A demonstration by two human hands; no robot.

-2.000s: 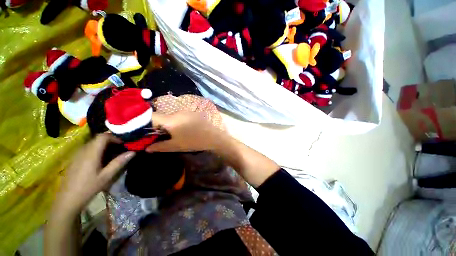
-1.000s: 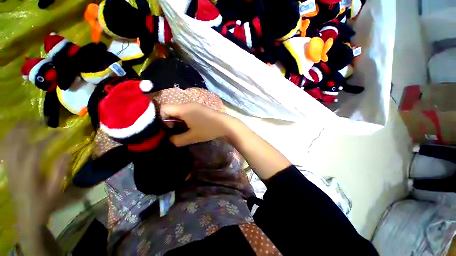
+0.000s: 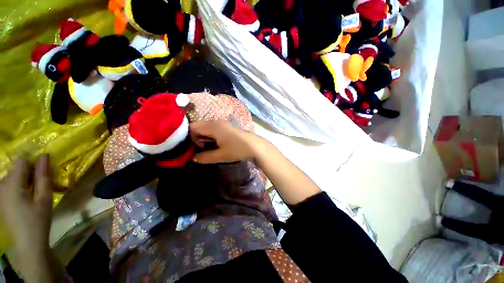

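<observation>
A plush penguin (image 3: 188,185) lies back up on the aproned lap, its red Santa hat (image 3: 158,120) with white band and pompom towards the knees. One black flipper points left and a white label (image 3: 186,221) shows at its lower end. My right hand (image 3: 226,142) is closed at the penguin's right side by the hat and scarf; a small dark thing shows at its fingers, too unclear to name. My left hand (image 3: 27,202) is off the penguin at the far left, fingers apart, empty and blurred.
Several penguins, one of them white-bellied (image 3: 88,95), lie on the yellow sheet (image 3: 22,127) at upper left. An open white sack (image 3: 276,108) full of penguins stands at upper right. A cardboard box (image 3: 470,146) and grey-white sacks (image 3: 447,262) are along the right.
My left hand has let go of the penguin and moved away to the left. The penguin's left flipper and label have come into sight. My right hand has stayed at the penguin's side.
</observation>
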